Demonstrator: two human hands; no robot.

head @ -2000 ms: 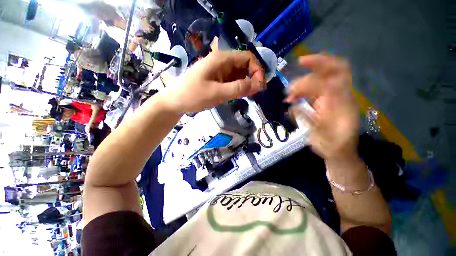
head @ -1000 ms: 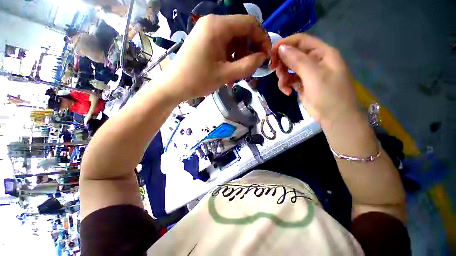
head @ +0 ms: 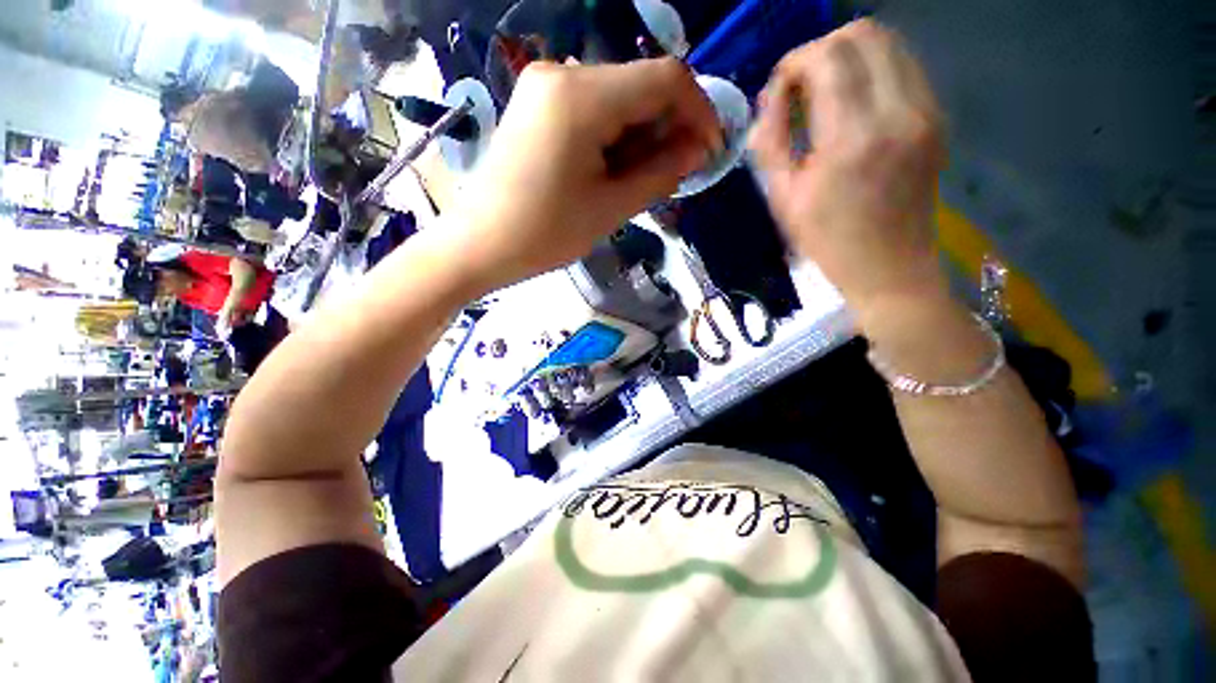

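Observation:
My left hand is raised above the sewing machine, fingertips curled together. My right hand is raised to its right, slightly blurred, with thumb and fingers curled towards each other. The hands are a little apart. No thread can be made out, so I cannot tell whether either holds any. The white and blue overlock machine stands on the white table below, partly behind my left forearm. White thread-cone discs show behind and between my hands; another disc is left of my left hand.
Scissors lie on the table right of the machine. Navy fabric is at the table's left end. Dark cloth lies below the front edge. A blue basket is at the top. A person in red is far left.
Two seconds ago my hands were apart. One second ago their fingertips met near the cone disc. Now they are apart again, with my right hand moved up and slightly right.

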